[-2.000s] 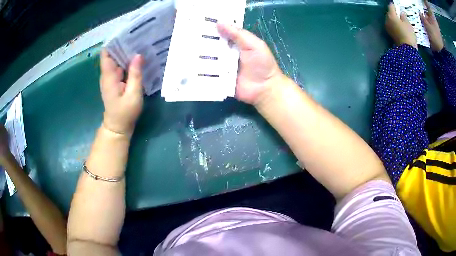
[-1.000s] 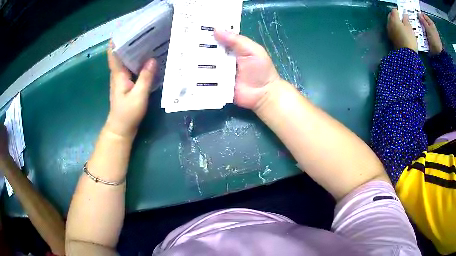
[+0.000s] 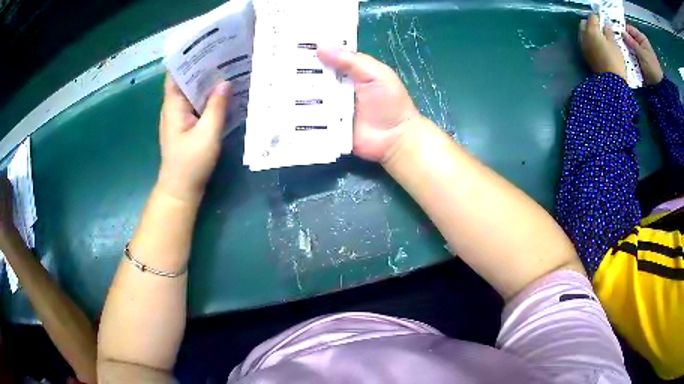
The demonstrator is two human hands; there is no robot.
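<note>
White printed leaflets with short black bars are held above the green bench, their top ends cut off by the picture's upper edge. My right hand (image 3: 379, 105) grips the right side of a leaflet stack (image 3: 289, 112), thumb on its face, fingers hidden behind. The stack's lower edge is slightly stepped. My left hand (image 3: 191, 135) holds other leaflets (image 3: 210, 56), tilted to the left, with the thumb on the printed face. Their right side meets or lies behind the left edge of the right-hand stack.
The scuffed green bench (image 3: 480, 105) has a pale rail (image 3: 97, 67) along its far edge. At right, a person's hands (image 3: 604, 52) in dotted blue sleeves hold a leaflet. At left, a person's arm (image 3: 45, 289) is beside white leaflets (image 3: 22, 195).
My left hand has moved slightly right and its leaflets show their print more clearly. The stack in my right hand sits a little lower than at first. The right neighbour's leaflet has tilted.
</note>
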